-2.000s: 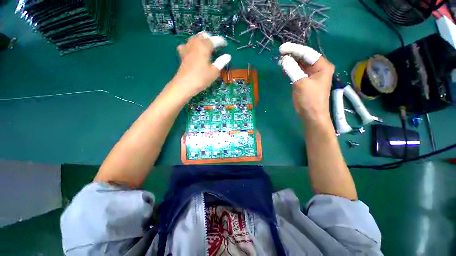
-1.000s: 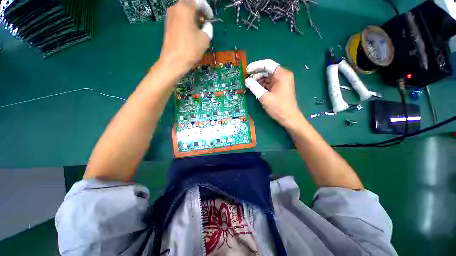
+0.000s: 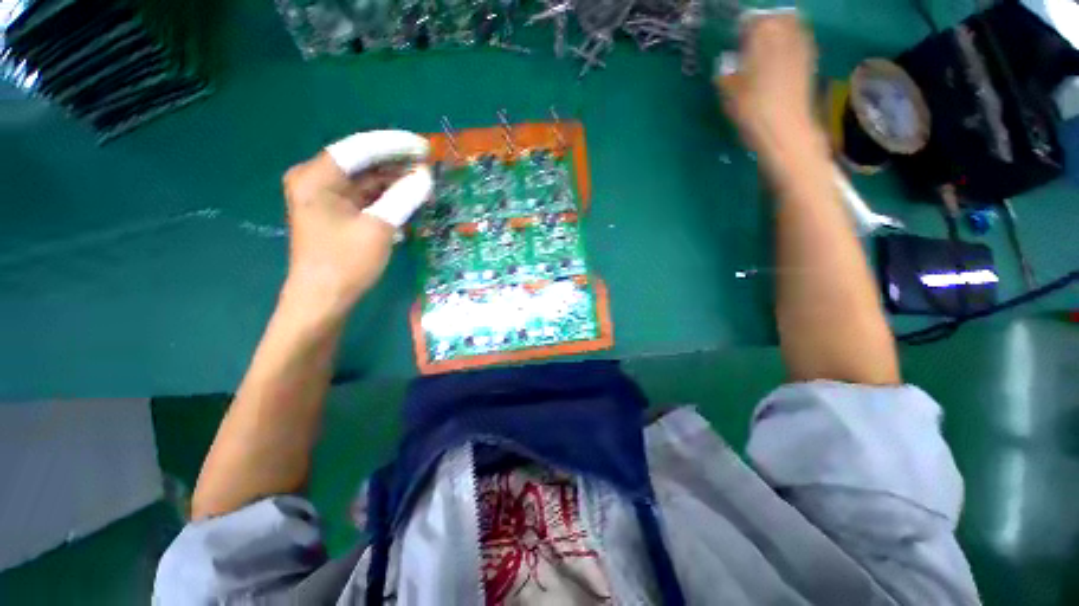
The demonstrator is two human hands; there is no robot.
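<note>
The green circuit board panel (image 3: pixel 503 255) lies on the orange fixture (image 3: pixel 576 168) in front of me. Several twisted wires (image 3: pixel 506 130) stick out past the fixture's top edge. My left hand (image 3: pixel 343 213), with white finger cots, is at the panel's upper left edge, thumb and finger close together; whether it holds anything small is hidden. My right hand (image 3: pixel 775 83) is blurred, up at the right beside the wire heap (image 3: pixel 633 26); what its fingers hold, if anything, cannot be told.
A dark board stack (image 3: pixel 101 59) is at upper left, other board panels (image 3: pixel 391 24) at top. The solder reel (image 3: pixel 887 107), a black box (image 3: pixel 982 107) and a small shiny black box (image 3: pixel 937 275) are at right. Solder wire (image 3: pixel 142 225) trails at left. My right forearm largely covers the cutters.
My left hand has come down from above the fixture to the panel's left edge. My right hand has moved from the panel's right edge up and right. A third wire now shows at the top edge.
</note>
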